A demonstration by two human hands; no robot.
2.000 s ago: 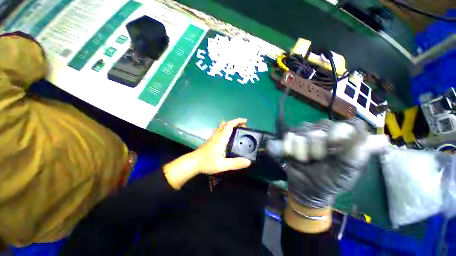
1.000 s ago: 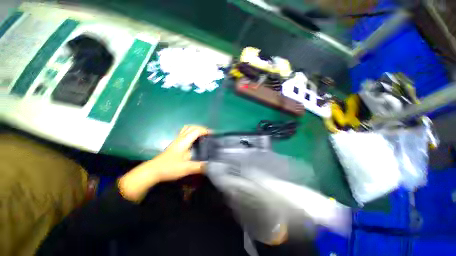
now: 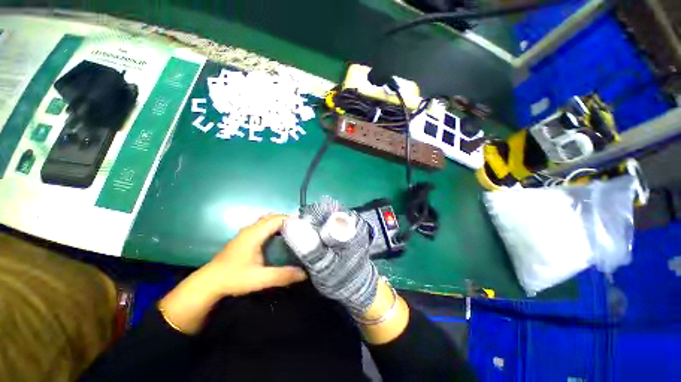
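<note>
My left hand (image 3: pixel 235 261) is bare and curls around the end of a black block (image 3: pixel 276 251), mostly hidden between my hands. My right hand (image 3: pixel 336 250), in a grey striped knit glove, lies over the block, fingers bent. A black cable (image 3: pixel 313 168) rises from its fingertips towards the brown strip; the plug end is hidden. A dark grey piece with a lit red switch (image 3: pixel 389 218) shows right of the glove, beside a coiled black cord (image 3: pixel 421 211). Whether this piece and the black block are one body, I cannot tell.
Small white clips (image 3: pixel 254 104) lie behind the hands. A brown power strip (image 3: pixel 388 142), white power strip (image 3: pixel 448 134) and cream block (image 3: pixel 358 78) stand at the back. A bag of parts (image 3: pixel 534 231) and taped device (image 3: pixel 515 158) are right, a printed sheet (image 3: pixel 142 149) and person's sleeve (image 3: pixel 52 313) left.
The gloved hand has moved left over the block, close to my left hand. The white tool seen in it before no longer shows. The lit red switch now shows. The view has shifted right.
</note>
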